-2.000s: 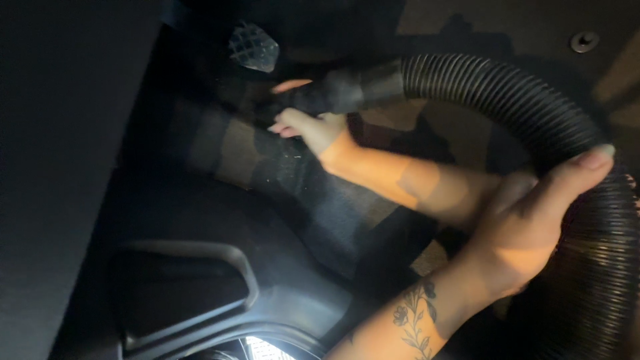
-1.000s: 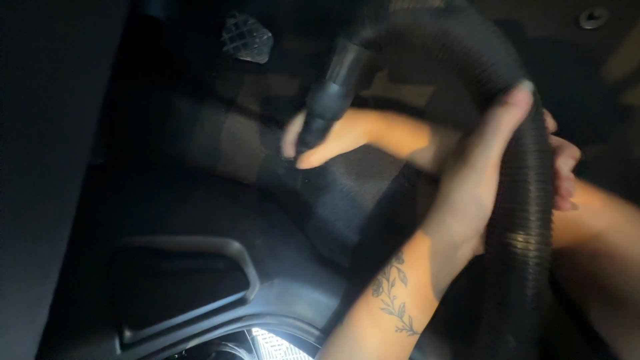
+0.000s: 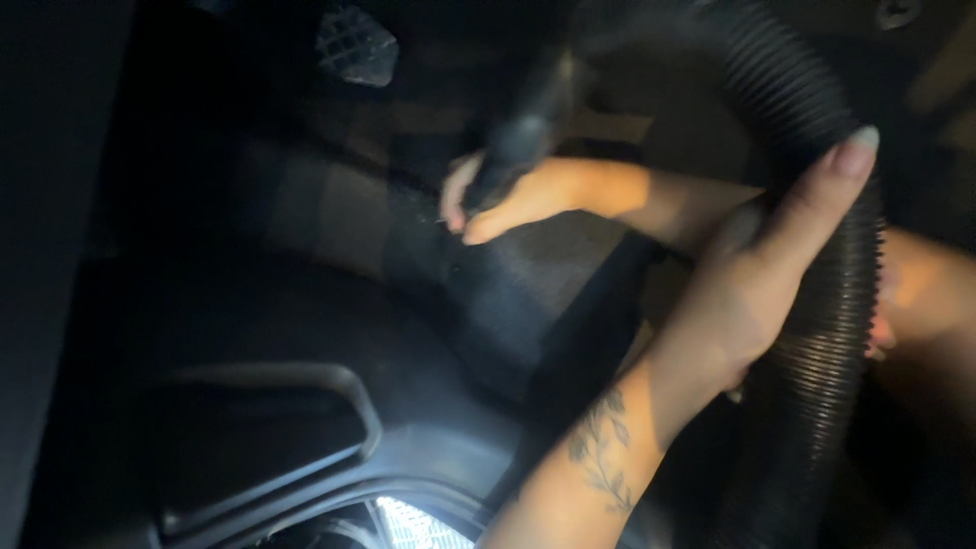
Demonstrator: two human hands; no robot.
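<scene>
A black ribbed vacuum hose arches from the lower right up and across to the left, ending in a dark nozzle that is blurred. My right hand is closed around the nozzle's lower end, close over the dark floor covering; its forearm passes behind the hose. Around the hose's right-hand stretch my left hand is wrapped, thumb on the near side and fingertips showing beyond the far edge. A leafy tattoo marks the left forearm. The nozzle's tip is mostly hidden by the right hand's fingers.
This is a dim car footwell. A pedal with a grid-patterned face is at the upper left. Dark plastic trim with a recessed pocket lies at the lower left, beside a bright patterned patch. A round fastener sits at the top right.
From two seconds ago, the nozzle has swung from lying nearly sideways to pointing steeply down, and my right hand has shifted right and lower. My left hand stays on the hose.
</scene>
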